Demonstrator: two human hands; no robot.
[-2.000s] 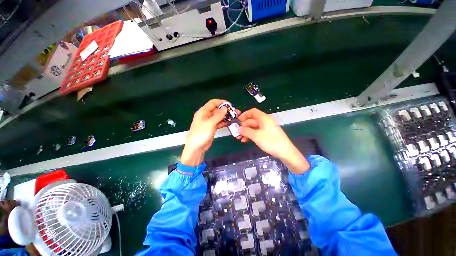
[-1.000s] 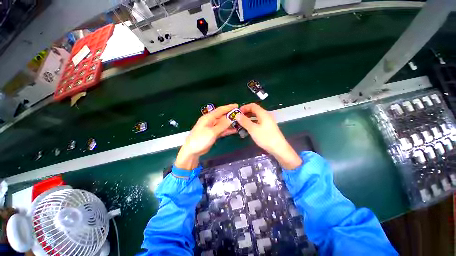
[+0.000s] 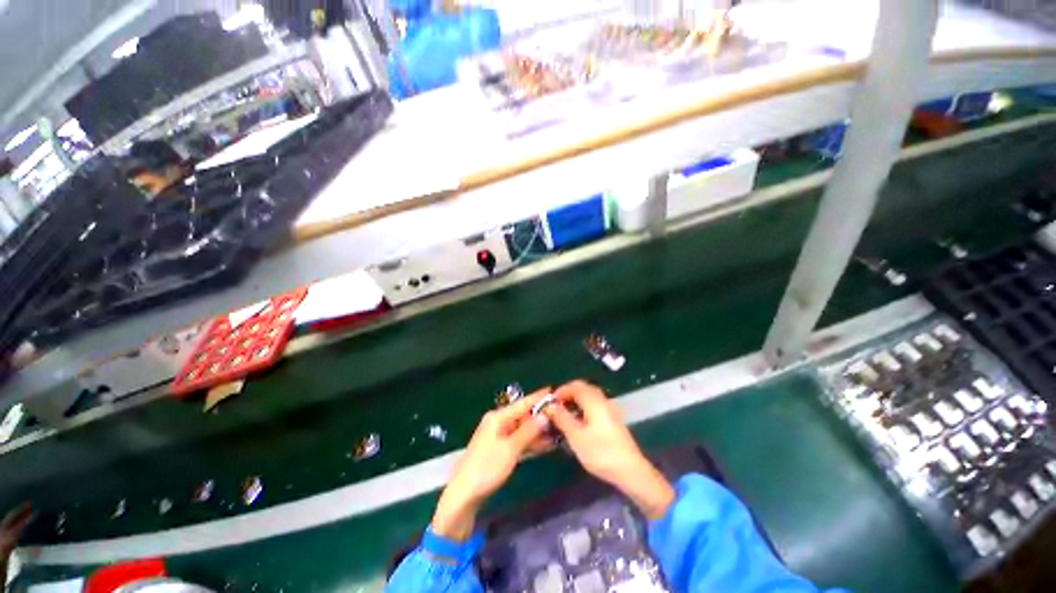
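Note:
My left hand (image 3: 488, 454) and my right hand (image 3: 601, 436) meet above the near edge of the belt rail. Both hold a small electronic unit (image 3: 544, 408) between thumbs and fingertips; the fingers hide most of it. A clear blister tray (image 3: 596, 536) with pale square parts lies below my hands, cut off by the lower edge. One unit with a pale square end (image 3: 605, 353) lies on the belt beyond my hands. Another unit (image 3: 508, 396) lies on the belt just beside my left fingers.
The green conveyor belt (image 3: 463, 359) crosses the view, with several units at left. A second filled blister tray (image 3: 955, 434) and a black gridded tray (image 3: 1011, 304) are at right. A pale post (image 3: 836, 197) stands by the rail. A red tray (image 3: 243, 344) lies beyond the belt. Another person's hand (image 3: 14, 527) shows at far left.
The view has tilted up, so the scene sits lower and the far bench shows. Both hands stay together on the small unit; its pale end, visible two seconds ago, is now hidden.

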